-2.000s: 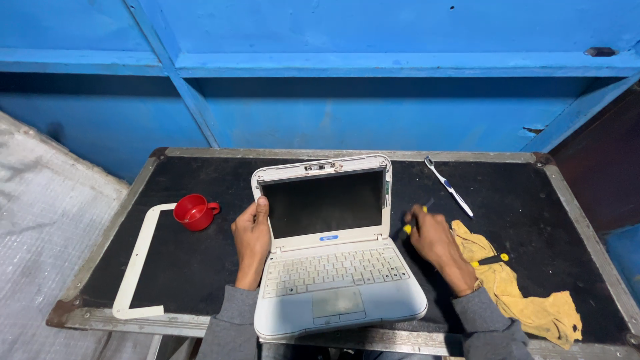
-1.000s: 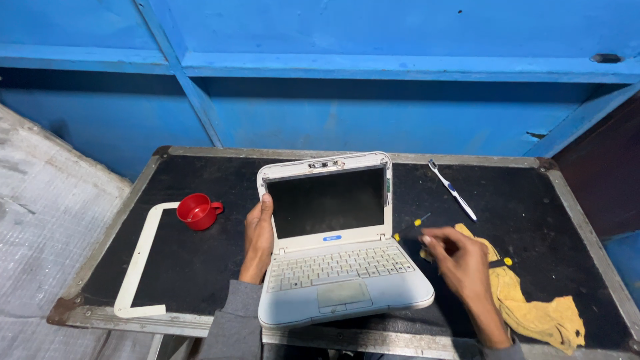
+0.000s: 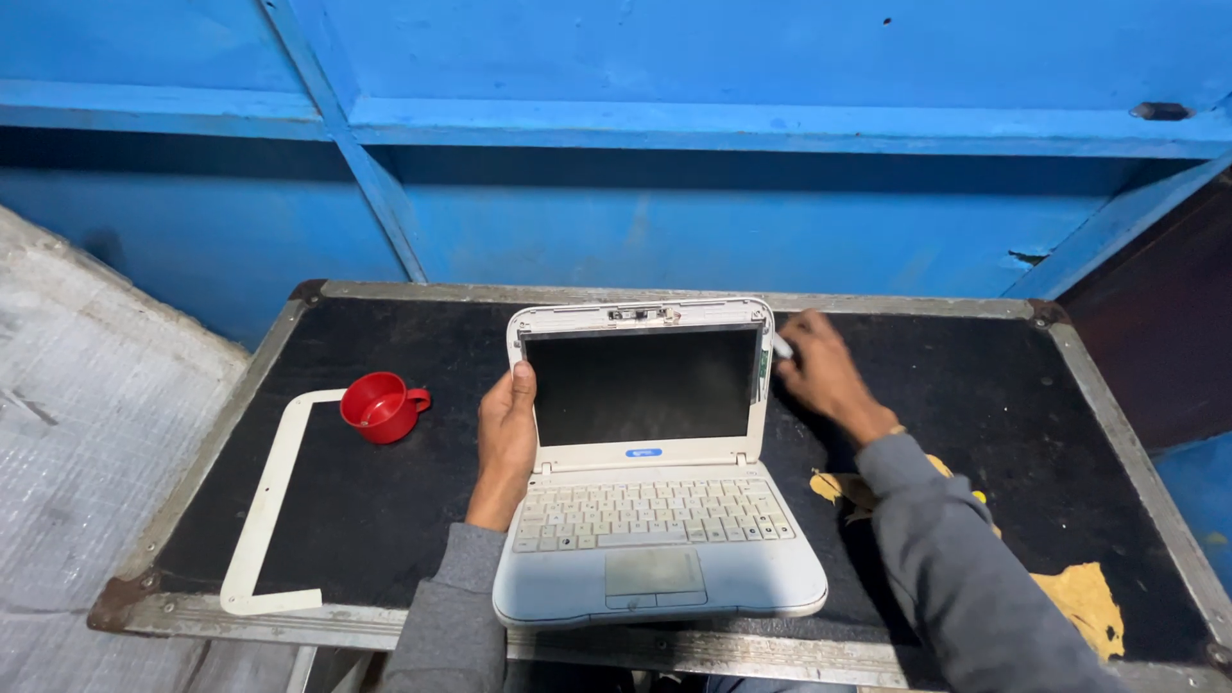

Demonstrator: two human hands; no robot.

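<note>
My left hand [image 3: 505, 433] grips the left edge of a small white laptop's screen [image 3: 643, 385], thumb at the front. The laptop stands open and a little tilted, its keyboard [image 3: 654, 515] facing me. Around the screen the front bezel is off, so a small circuit board [image 3: 643, 315] shows above it and a green strip at its right edge. My right hand [image 3: 820, 371] is beside the screen's upper right edge, its fingers closed on a white object [image 3: 782, 346], apparently the toothbrush, mostly hidden by the hand and the screen.
A red plastic cup [image 3: 378, 409] touches a white bezel piece [image 3: 265, 500] at the left. A yellow cloth [image 3: 1083, 602] lies partly under my right sleeve, with a yellow tool end [image 3: 979, 497] beside it. Metal edging frames the black tabletop [image 3: 962, 366]; blue shelving [image 3: 722, 212] stands behind.
My right hand has moved away from me to the screen's upper right edge. The toothbrush no longer lies where it was on the right of the tabletop. My left hand still holds the screen.
</note>
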